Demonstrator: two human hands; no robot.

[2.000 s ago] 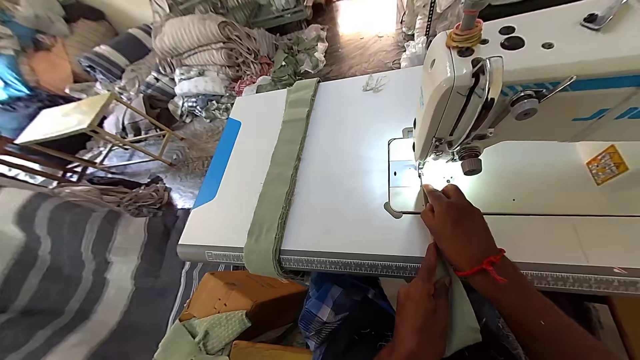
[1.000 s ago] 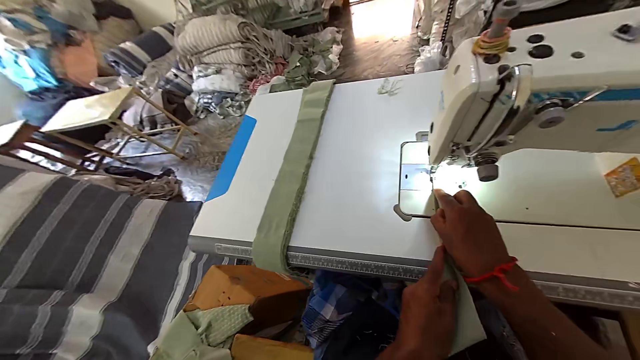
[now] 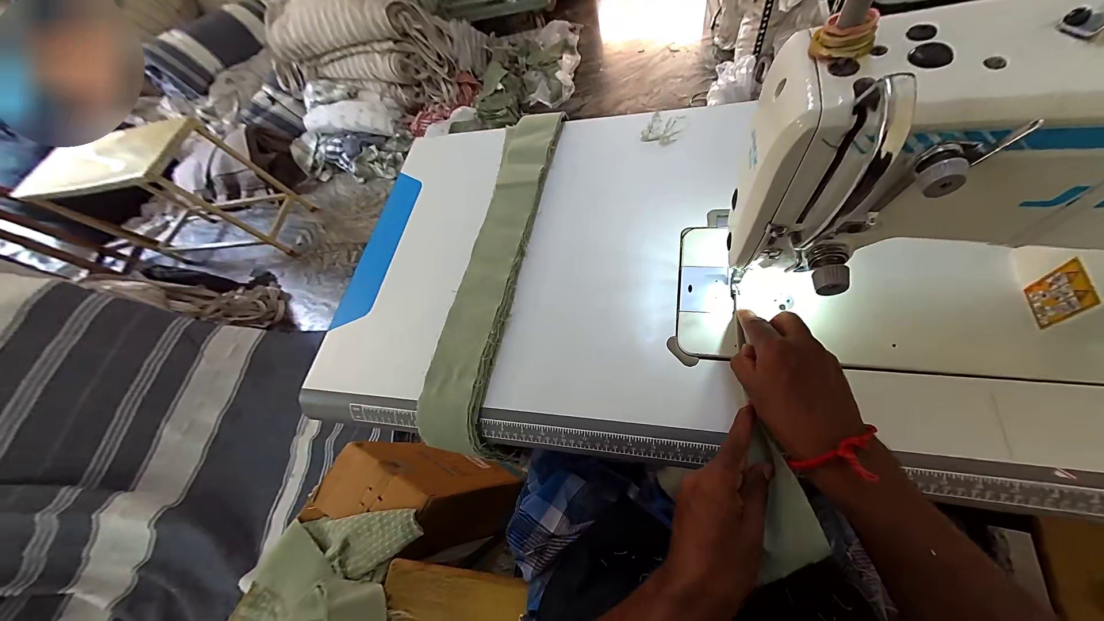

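A green fabric strip [image 3: 789, 526] runs from below the table edge up to the needle area of a white industrial sewing machine [image 3: 802, 164]. My right hand [image 3: 798, 379], with a red thread at its wrist, pinches the folded strip just in front of the lit presser foot. Lower down, my left hand [image 3: 720, 517] holds the same strip between thumb and forefinger near the table's front edge. Left of the machine, a stack of green fabric strips [image 3: 492, 285] lies across the white sewing table [image 3: 604, 259] and hangs over its front edge.
A ruler strip [image 3: 604, 438] lines the table's front edge. Below are a cardboard box [image 3: 414, 487] and blue checked cloth [image 3: 552, 517]. Striped grey fabric [image 3: 112, 448] spreads at left, near a small metal-legged table [image 3: 108, 159]. Fabric piles [image 3: 371, 43] stand behind; thread scraps [image 3: 662, 129] lie on the tabletop.
The view has shifted somewhat. Both hands stay on the strip close to the presser foot, with no plain change of hold.
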